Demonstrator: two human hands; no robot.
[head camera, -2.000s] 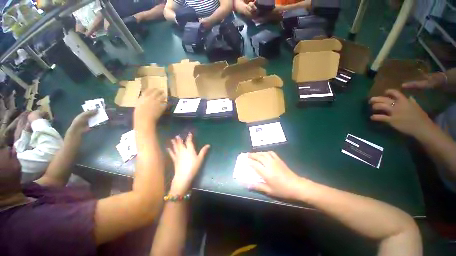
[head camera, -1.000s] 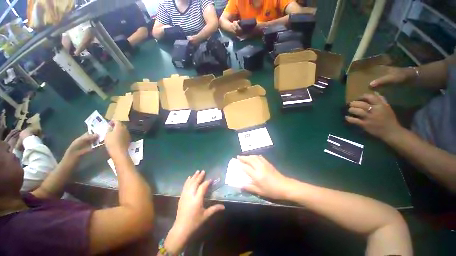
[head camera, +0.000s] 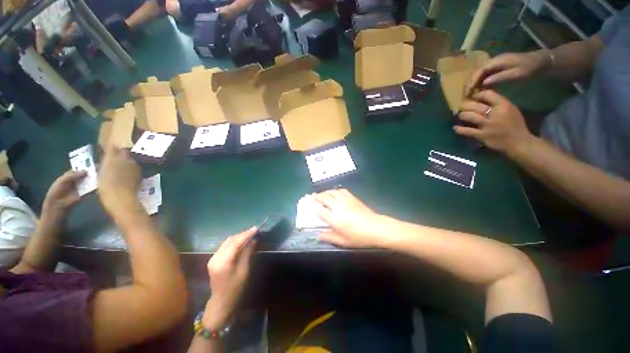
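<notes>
My left hand (head camera: 231, 265), with a bead bracelet, is at the table's front edge and holds a thin dark card (head camera: 275, 226) tilted up by its edge. My right hand (head camera: 352, 217) lies over a small pile of white leaflets (head camera: 307, 212); its fingers cover part of the pile, and whether they grip it cannot be told. Just beyond stands an open mailer box (head camera: 316, 124) with a white leaflet (head camera: 330, 163) on its contents. More open boxes stand left of it, several with white leaflets on top.
A black insert card (head camera: 450, 169) lies at right. Behind it, an open box holds a black card (head camera: 387, 98). A person's hands (head camera: 494, 120) handle a box at right. A person at left holds white leaflets (head camera: 84, 167); more lie beside (head camera: 150, 193). Dark boxes (head camera: 314, 38) are at the far side.
My left hand has gone from spread and empty to holding a dark card, lifted from the table. My right hand stays on the leaflets. A box at left now shows a white leaflet.
</notes>
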